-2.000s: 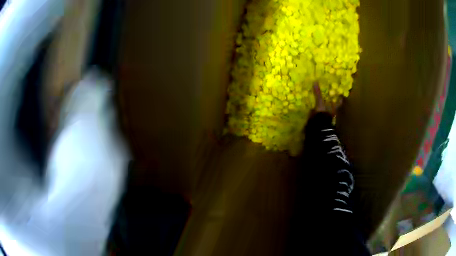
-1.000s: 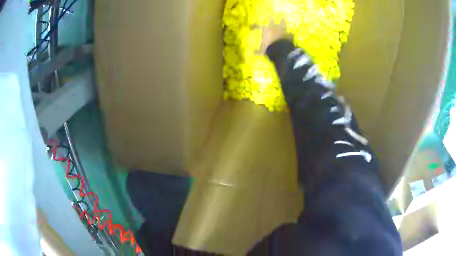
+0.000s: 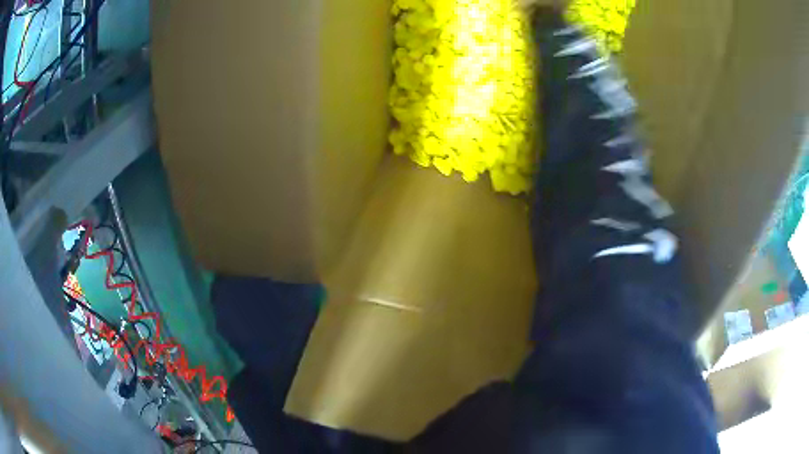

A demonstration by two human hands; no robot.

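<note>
A deep brown cardboard box (image 3: 239, 133) stands open in front of me. A mass of small bright yellow pieces (image 3: 461, 89) lies in it at the top middle, washed out by glare in places. My right arm, in a dark sleeve with white marks, reaches over the box into the yellow pieces. Only a sliver of my right hand (image 3: 539, 3) shows at the top edge; its fingers are cut off. My left hand is not in view.
A box flap (image 3: 417, 301) points toward me. Grey metal framing (image 3: 89, 164) and red coiled cables (image 3: 182, 363) are at the left. Another cardboard box (image 3: 750, 390) with pale labels is at the lower right. My dark-clothed leg shows below the box.
My right hand has moved up to the picture's top edge, and its arm lies further up over the yellow pieces. The white blurred shape at the left two seconds ago is gone.
</note>
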